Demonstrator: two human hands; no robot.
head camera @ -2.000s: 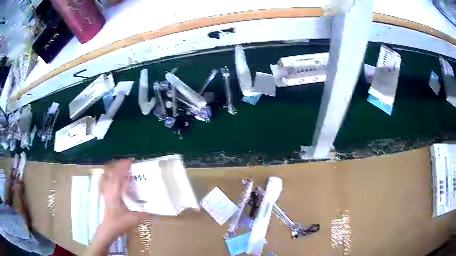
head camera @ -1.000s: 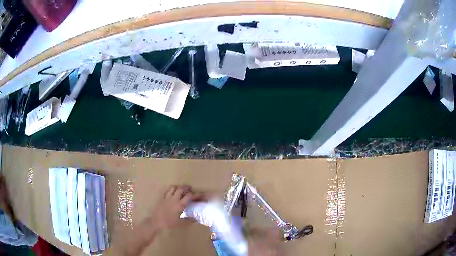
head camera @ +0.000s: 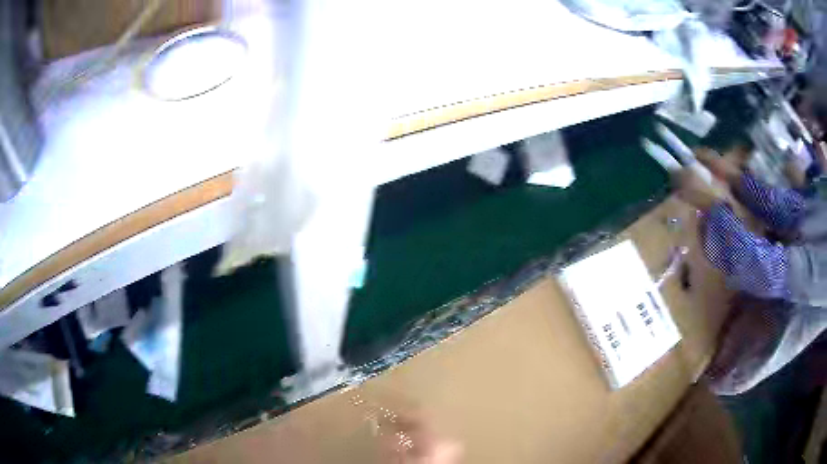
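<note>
A blurred hand, which looks like my right hand [head camera: 431, 444], is at the bottom edge, low over the brown cardboard. It is mostly cut off, and its fingers and any grip cannot be made out. My left hand is not in view. White product cartons [head camera: 621, 313] with black print and small dark icons lie side by side on the cardboard sheet [head camera: 490, 381] to the right, apart from my hand.
The green conveyor belt [head camera: 435, 245] carries papers and a white carton [head camera: 41, 381] at left. A white post [head camera: 322, 299] stands at the belt's near edge, below the wood-edged shelf [head camera: 508, 98]. Another worker's patterned sleeve [head camera: 744, 245] and hands are at right, holding white sticks.
My view has swung right and tilted. The left carton stack and loose accessories have left the picture. The right-hand cartons and the other worker now show. My left hand has gone out of view.
</note>
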